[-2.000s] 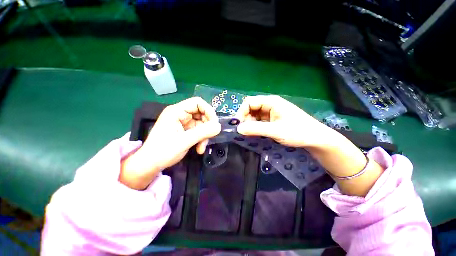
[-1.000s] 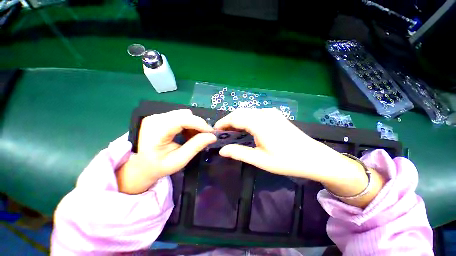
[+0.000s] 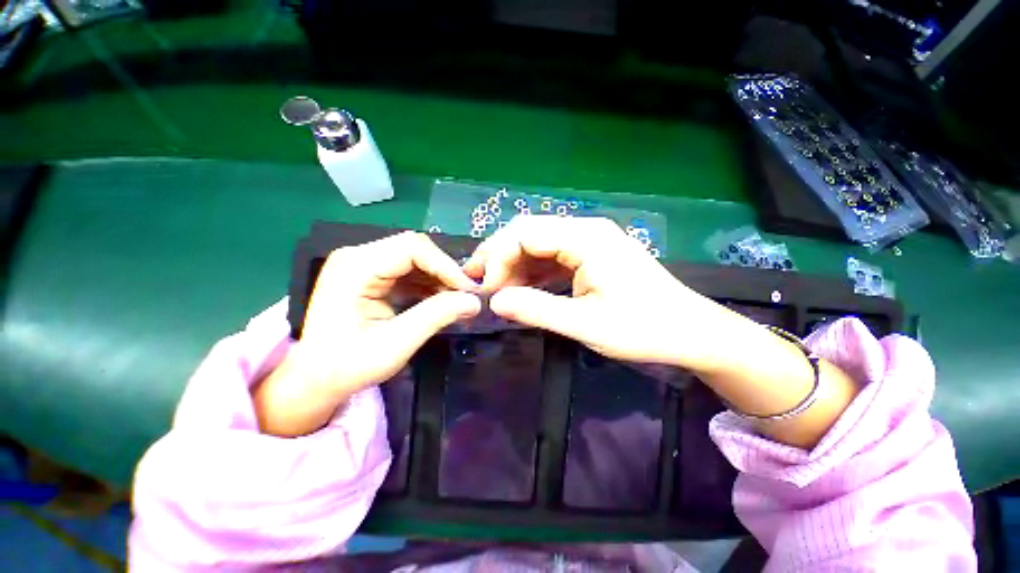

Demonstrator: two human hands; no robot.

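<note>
My left hand (image 3: 380, 325) and my right hand (image 3: 593, 285) meet over the upper part of the black tray (image 3: 548, 470). Thumb and index finger of each hand are pinched together, fingertips nearly touching. A small dark piece shows faintly between and just below the fingertips; its shape is mostly hidden. Glossy dark phone units lie in the tray slots, one (image 3: 489, 431) below my fingertips and another (image 3: 612, 448) to its right. Their upper ends are partly covered by my hands.
A white dispenser bottle (image 3: 358, 168) with its metal cap open stands behind the tray. A clear sheet with loose rings (image 3: 447, 204) lies behind my hands. Small clear film pieces (image 3: 755, 251) lie behind the tray's right part. Bagged lens parts (image 3: 833, 168) rest at upper right.
The clear strip with dark circles seen two seconds ago under my right hand is no longer visible. My hands have moved slightly lower and closer together, and the ring sheet is more exposed.
</note>
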